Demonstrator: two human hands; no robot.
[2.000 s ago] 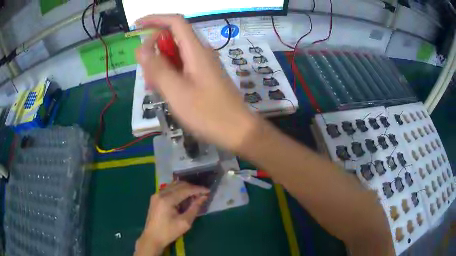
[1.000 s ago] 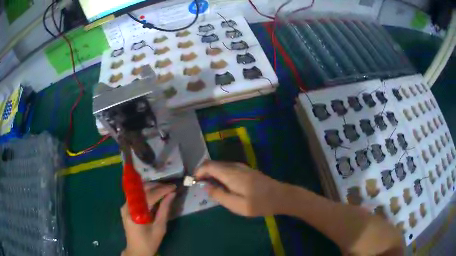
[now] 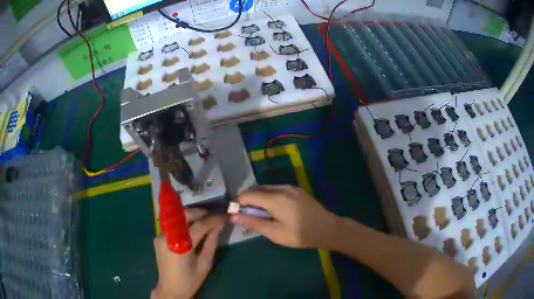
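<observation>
The silver-grey test fixture [image 3: 161, 108] stands on its flat plate [image 3: 237, 155] in front of me. Its red clamp handle [image 3: 174, 219] is lowered and points towards me, partly over my left hand. My left hand [image 3: 190, 251] is at the front of the fixture block, fingertips together near its front edge; what they hold is hidden. My right hand [image 3: 293, 216] pinches a small white plug connector [image 3: 233, 208] with its lead, just right of my left fingertips. I cannot tell if the plug touches a wire.
A foam tray [image 3: 298, 102] behind the fixture is partly filled with dark components. Another white foam tray [image 3: 404, 216] is at the right, with a clear ridged blister tray [image 3: 410, 58] behind it. A clear blister tray [image 3: 41, 228] lies left. The monitor [image 3: 132, 9] is cut off above.
My right hand has come down from the clamp handle, now lowered, to the plug beside my left hand. In the last second, both hands have stayed together there while the view shifted slightly.
</observation>
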